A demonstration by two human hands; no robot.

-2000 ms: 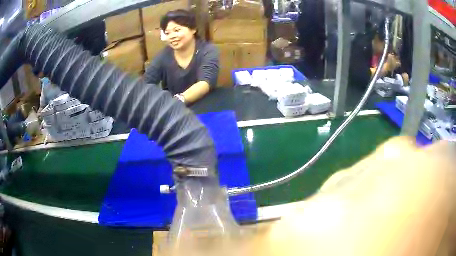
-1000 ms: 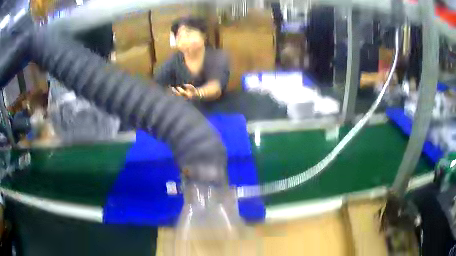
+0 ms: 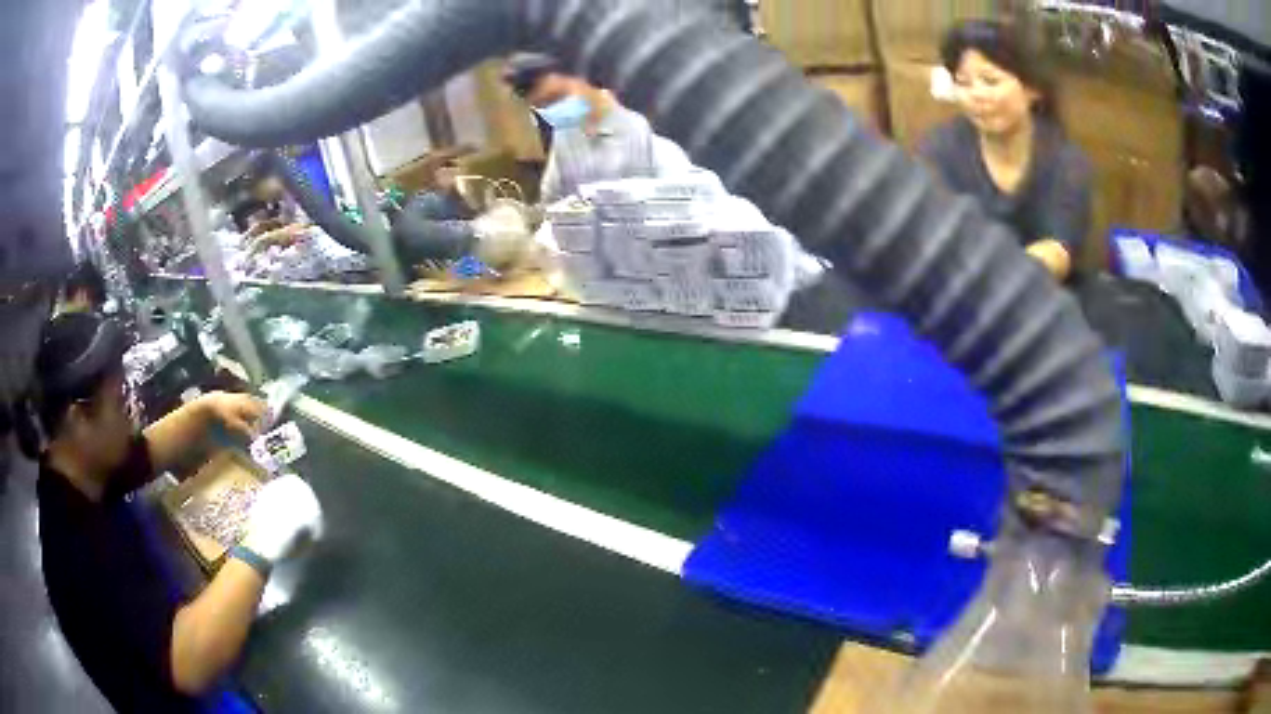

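Neither of my hands is in view. Nearest in front of me is the clear plastic fume hood (image 3: 1025,614) at the lower right, joined by a metal clamp to a thick black ribbed duct (image 3: 892,223). The edge of a tan board (image 3: 871,686) shows below the hood, cut off by the bottom of the picture. Blue plastic sheets (image 3: 836,502) lie on the green belt (image 3: 586,398) behind the hood.
A dark bench (image 3: 516,614) runs left to a seated co-worker (image 3: 105,530) with one white glove, beside a cardboard box (image 3: 209,509). White housings (image 3: 683,251) are stacked across the belt near two people. A silver gooseneck (image 3: 1199,589) reaches the hood from the right.
The view has swung left, so hood and duct now sit further right and the left co-worker shows. The large blurred hand seen at lower right two seconds ago is out of the picture.
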